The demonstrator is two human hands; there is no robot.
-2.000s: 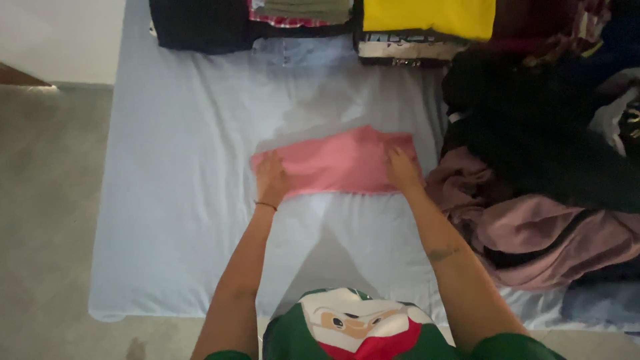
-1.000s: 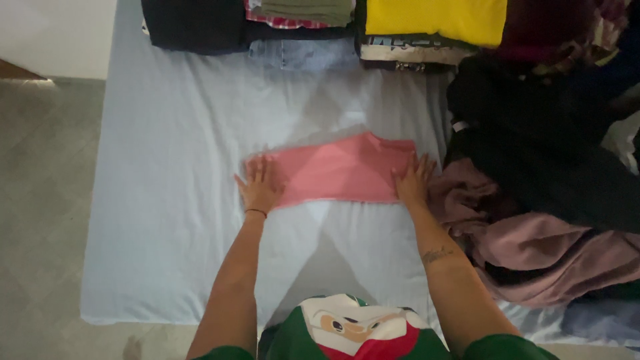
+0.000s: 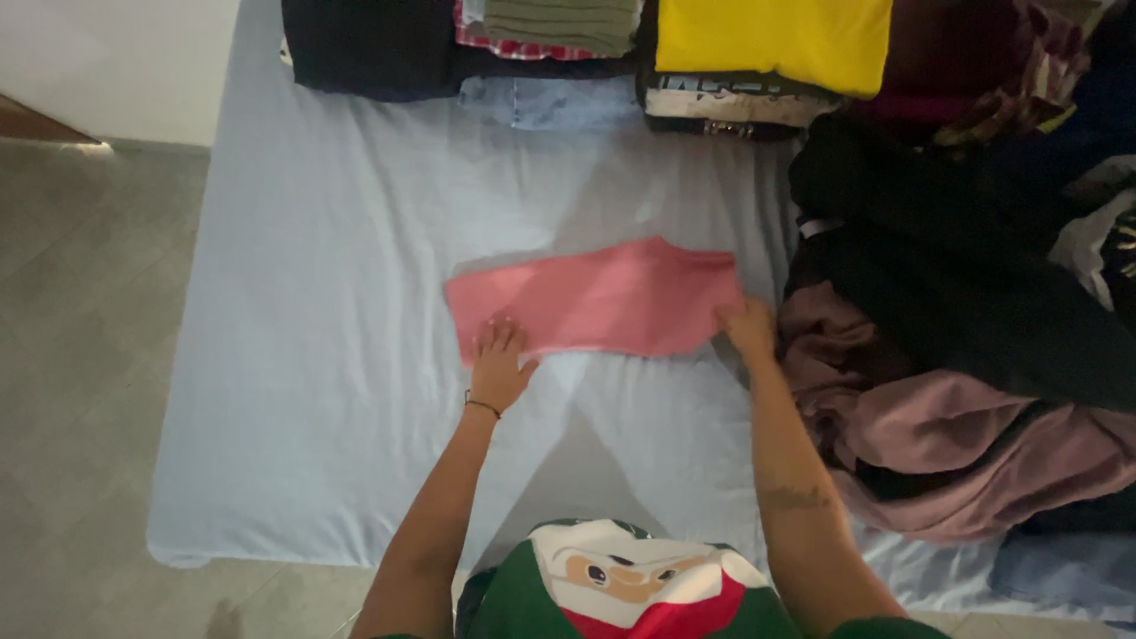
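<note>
A pink folded garment point(image 3: 603, 297) lies flat across the middle of the bed, on a light blue sheet point(image 3: 293, 355). My left hand point(image 3: 501, 364) rests on its lower left part, fingers spread and nothing gripped. At the garment's lower right edge is my right hand point(image 3: 745, 328), fingers bent against the fabric; whether they pinch it is not clear.
Along the far side stand folded stacks: black clothing point(image 3: 368, 49), an olive garment point(image 3: 559, 22), light blue denim point(image 3: 568, 102) and a yellow garment point(image 3: 772, 40). Loose black clothes point(image 3: 958, 266) and a mauve garment point(image 3: 923, 426) are heaped on the right. Tiled floor point(image 3: 80, 355) lies left.
My left hand has slid from the garment's left end to its lower edge. My right hand, spread flat on the right end one second ago, is now lower with its fingers bent.
</note>
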